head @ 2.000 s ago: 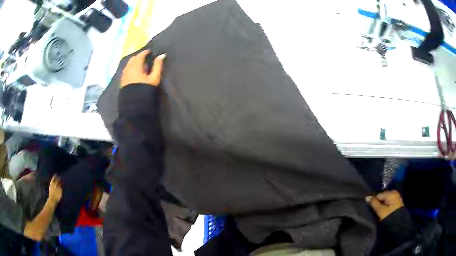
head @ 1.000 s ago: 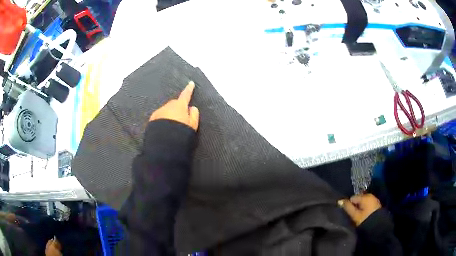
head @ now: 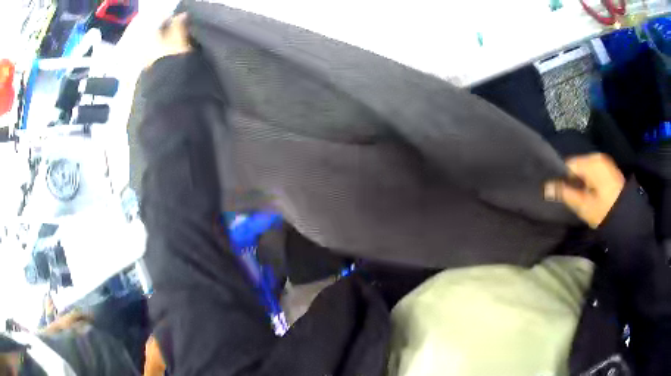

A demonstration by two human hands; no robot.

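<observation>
A large dark grey fabric panel (head: 353, 176) with a fine ribbed face is stretched between both hands, over the table's front edge and above my lap. Its upper edge is folded over, and its lower edge hangs in a curve. My left hand (head: 176, 35), slightly blurred at the upper left, grips the panel's upper left corner. My right hand (head: 588, 188), at the right, pinches the panel's right end between thumb and fingers.
The white table (head: 412, 29) runs along the top, with red scissors handles (head: 606, 10) at the top right. A blue basket (head: 254, 235) shows below the fabric. A grey machine part with round vents (head: 62, 178) stands at left. Part of another person (head: 88, 346) shows at lower left.
My left hand, earlier flat on the panel, now grips its corner. The panel is lifted off the tabletop and drawn toward me. My right hand has risen with its end. The view has tilted down.
</observation>
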